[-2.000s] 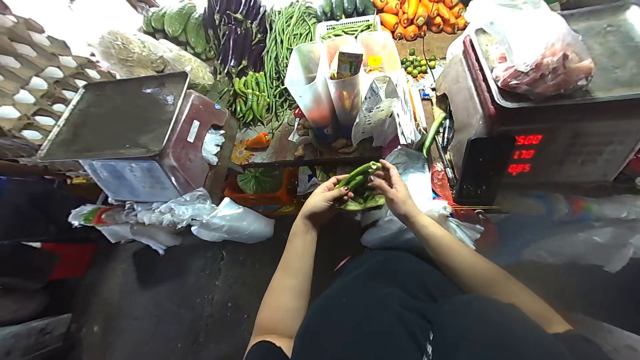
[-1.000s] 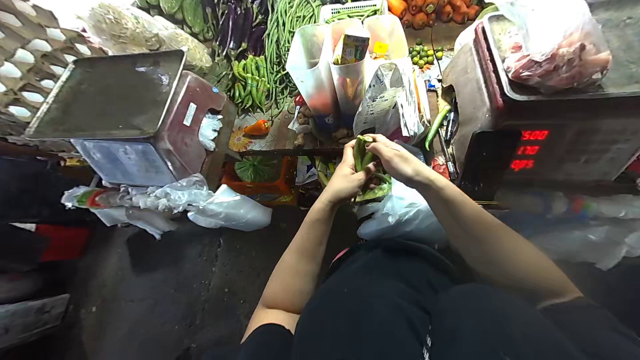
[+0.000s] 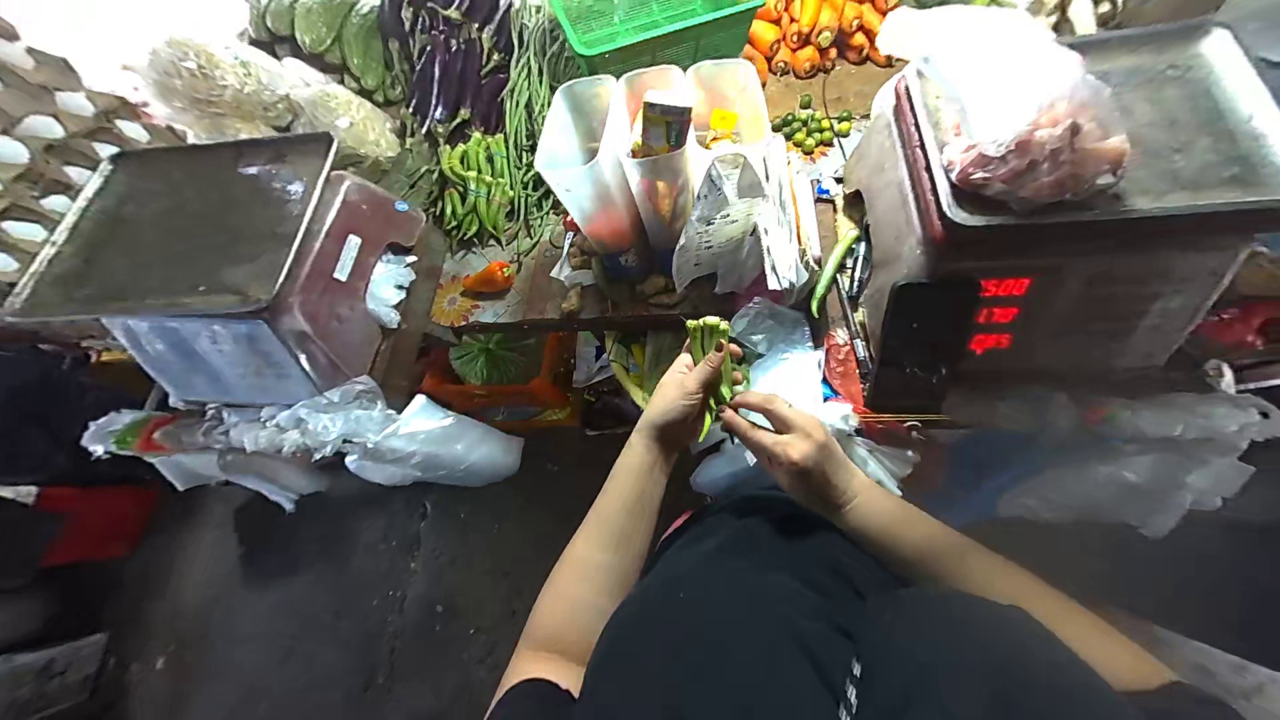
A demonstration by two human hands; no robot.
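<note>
My left hand is closed around a small bunch of green pods, which look like okra, with their stem ends up. At the lower part of the bunch, the fingers of my right hand touch the pod tips; whether they pinch one is hard to tell. Just behind the bunch hang translucent plastic bags. Above my hands, clear plastic holders stand on the wooden counter, and a long green chili pepper lies to their right.
A scale with a metal tray stands at left. Another scale at right bears a bag of meat. Eggplants, bundled green peppers, carrots and a green basket lie behind. Plastic bags hang at the counter's front left.
The pods lay across between both hands earlier; now they stand upright as a bunch in my left hand. My right hand has shifted down to their lower ends.
</note>
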